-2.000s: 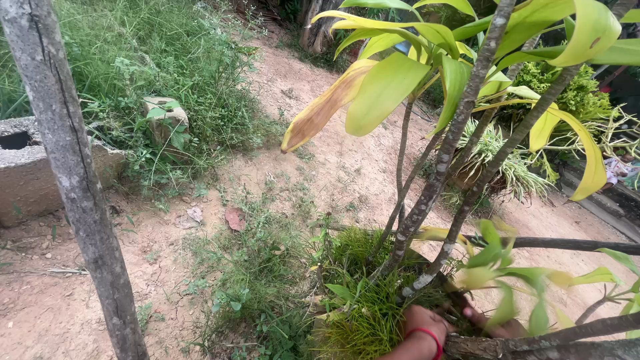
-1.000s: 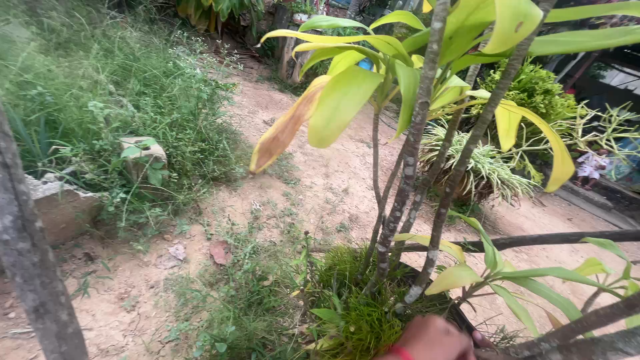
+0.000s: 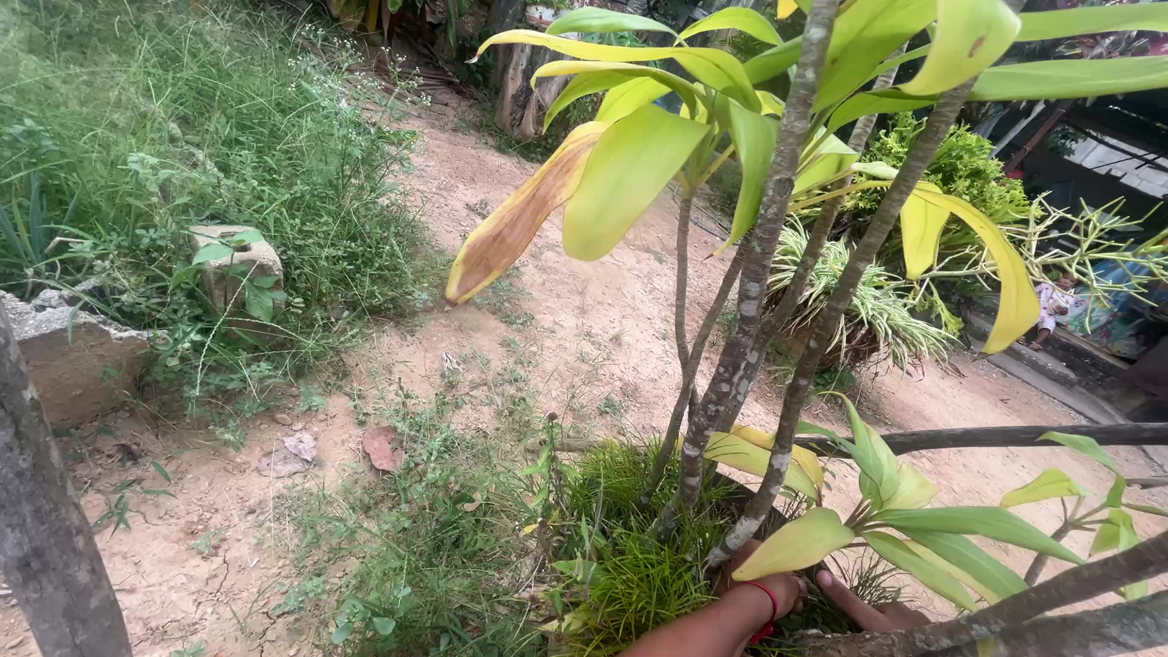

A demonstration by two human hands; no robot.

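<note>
My left hand [image 3: 766,591], with a red string bracelet [image 3: 765,604] at the wrist, reaches in at the base of the plant's woody stems [image 3: 721,429]. Its fingers are partly hidden by a yellow-green leaf [image 3: 794,544] and the stems. Close on its right is my right hand [image 3: 871,613], one finger stretched toward the left hand; a thick branch covers its lower part. Whether either hand grips anything cannot be told. Fine green grass-like growth [image 3: 639,575] surrounds the stem bases, beside the dark rim of a container [image 3: 730,493].
A wooden post [image 3: 50,520] stands at left, near broken concrete blocks [image 3: 82,360] and tall weeds [image 3: 255,137]. A dark horizontal pole [image 3: 985,438] and a thick branch [image 3: 1058,593] cross the right side. Farther back are a striped-leaf plant [image 3: 876,301] and a small person [image 3: 1052,306].
My left hand, raised with its back showing a second ago, has gone lower among the stems and leaves. More of my right hand shows beside it.
</note>
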